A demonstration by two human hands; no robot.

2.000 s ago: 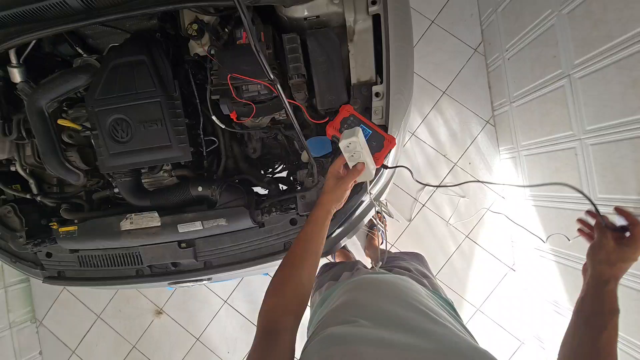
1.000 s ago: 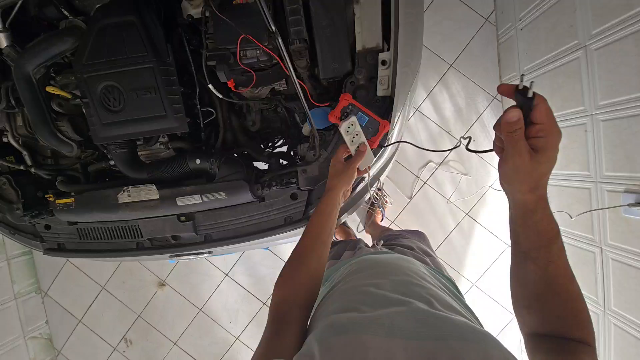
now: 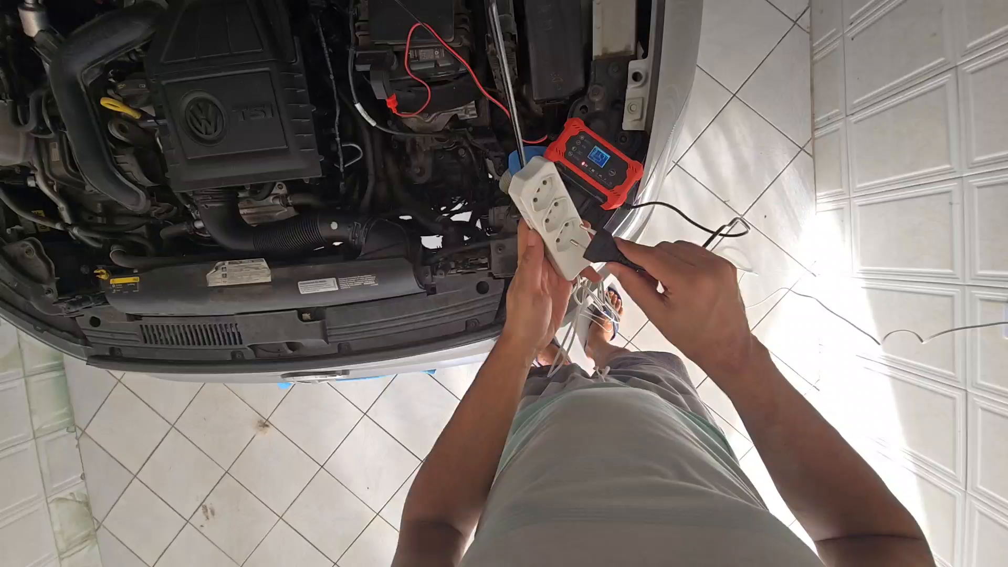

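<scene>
My left hand [image 3: 539, 291] holds a white power strip [image 3: 551, 214] by its lower end, its sockets facing up. In my right hand [image 3: 683, 295] is a black power plug [image 3: 608, 250], its pins pointing at the socket nearest my hands; whether they have entered the holes I cannot tell. Behind the strip, a red and black battery charger [image 3: 596, 164] with a lit display rests at the engine bay's edge. A black cord [image 3: 669, 209] runs from the charger toward my right hand. A red clamp [image 3: 392, 102] on a red cable [image 3: 465, 63] sits near the car battery.
The open engine bay, with its black engine cover [image 3: 232, 94], fills the upper left. A metal rod [image 3: 508, 79] stands across it behind the strip. White cable [image 3: 592, 303] hangs bundled below my left hand. Tiled floor and a paneled wall [image 3: 906, 228] lie to the right.
My right hand has come from the far right to the power strip, bringing the black plug. My left hand still holds the strip.
</scene>
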